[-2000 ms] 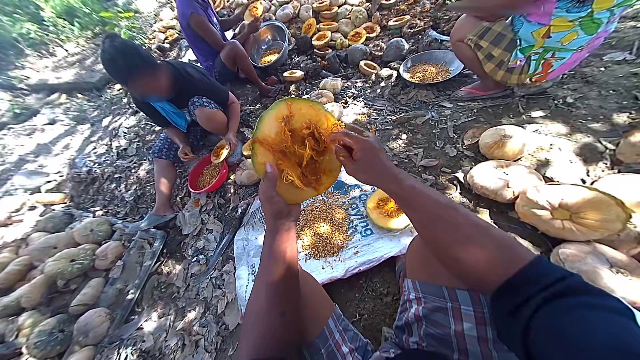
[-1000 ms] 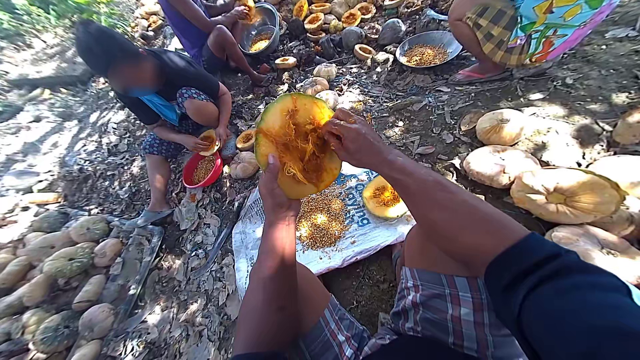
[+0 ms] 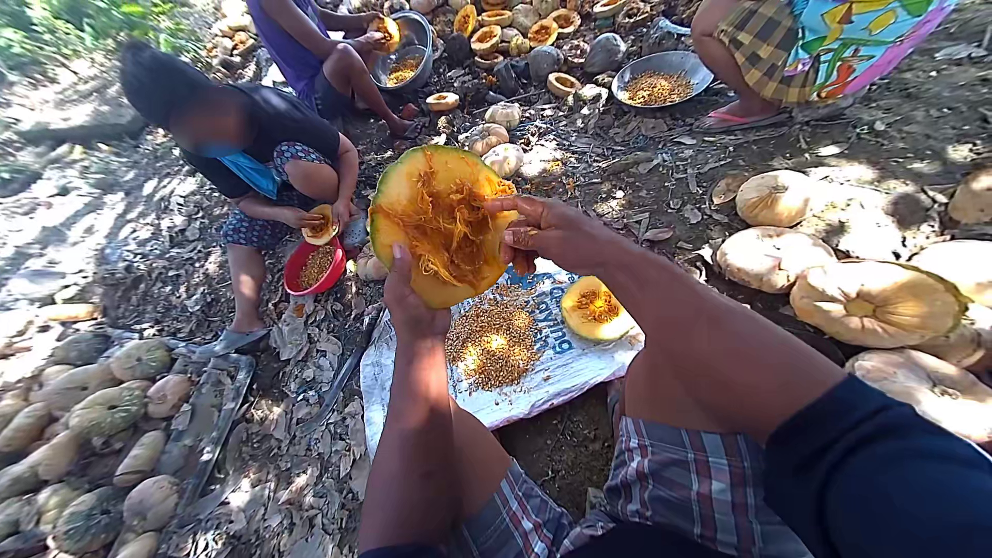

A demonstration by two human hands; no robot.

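Note:
My left hand [image 3: 416,298] holds a cut squash half [image 3: 438,225] by its lower left rim, its orange, stringy cavity turned toward me. At its right edge is my right hand [image 3: 539,232], with bent fingers touching the flesh and fibres; whether it pinches anything is hard to tell. Below, a white woven sack [image 3: 550,380] with blue print lies on the ground between my legs. On it are a heap of squash seeds [image 3: 494,339] and, to the right of the heap, another squash half [image 3: 597,308], cut side up with fibres inside.
At the left, a person holds a squash piece over a red bowl of seeds [image 3: 338,267]. Another person sits behind with a metal basin [image 3: 422,70]; a third is beside a metal pan [image 3: 701,74] of seeds. Whole squashes [image 3: 876,302] lie right, more [image 3: 108,411] left. A long blade-like object [image 3: 341,380] lies left of the sack.
My right hand has moved from over the cavity to the right rim of the squash half, with its fingers more spread. The person at the left has brought the squash piece over the red bowl.

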